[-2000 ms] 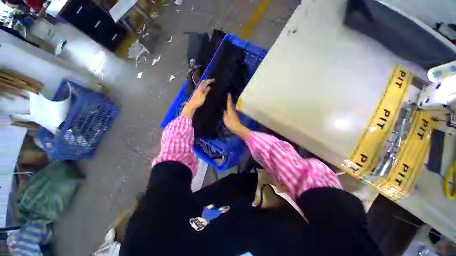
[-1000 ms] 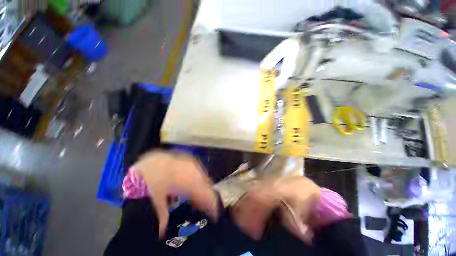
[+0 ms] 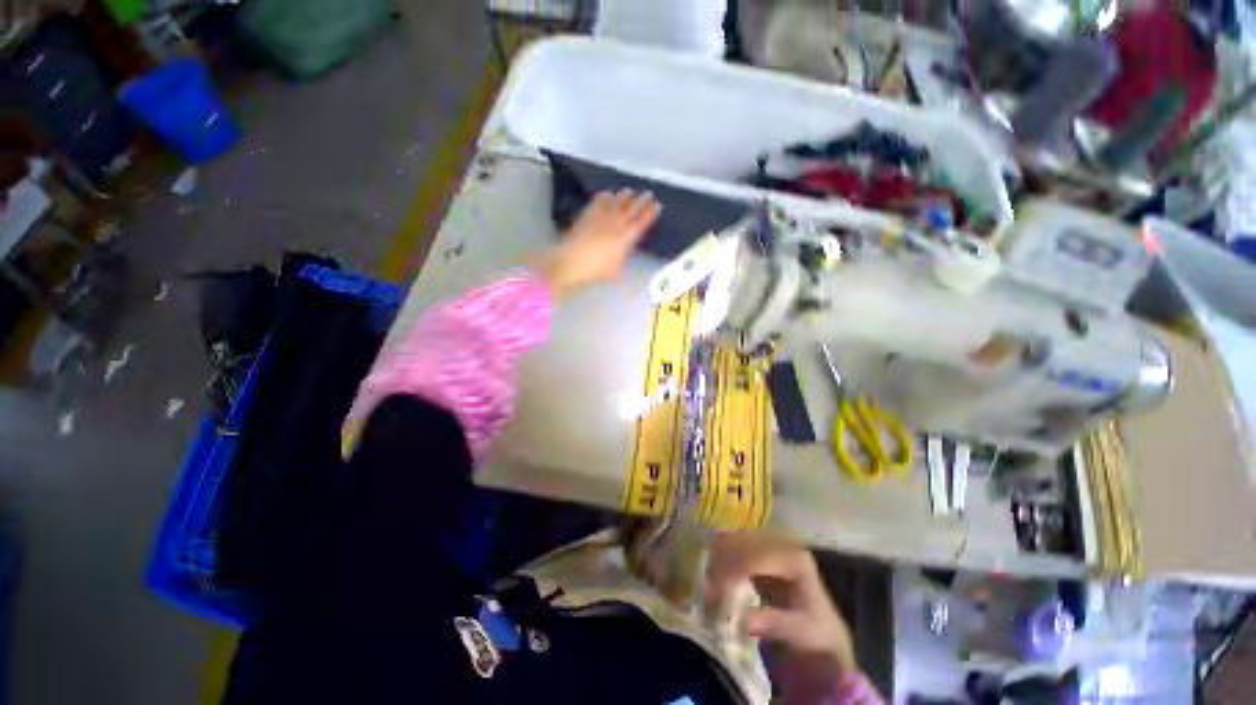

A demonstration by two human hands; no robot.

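Observation:
My left hand (image 3: 603,241) lies with fingers spread on a dark cut panel (image 3: 689,218) at the back of the pale table, left of the sewing machine head. Whether it grips the cloth cannot be told. My right hand (image 3: 774,595) is low at the table's front edge, over the cream-gold lap cloth (image 3: 606,567). It is blurred, fingers bent, and its grip on the cloth is unclear. A small dark piece (image 3: 791,402) lies beside the yellow PIT tape (image 3: 737,461). Yellow-handled scissors (image 3: 871,438) lie to its right.
The white sewing machine (image 3: 964,351) stands on the right of the table (image 3: 551,400). A white trough (image 3: 620,103) with scraps runs behind it. A blue crate (image 3: 193,517) holding dark cloth is at my left. Pale strips (image 3: 948,475) lie near the front edge.
My hands have left the crate. My left hand has moved up onto the dark panel at the back of the table; my right hand has moved to my lap. The view has turned right.

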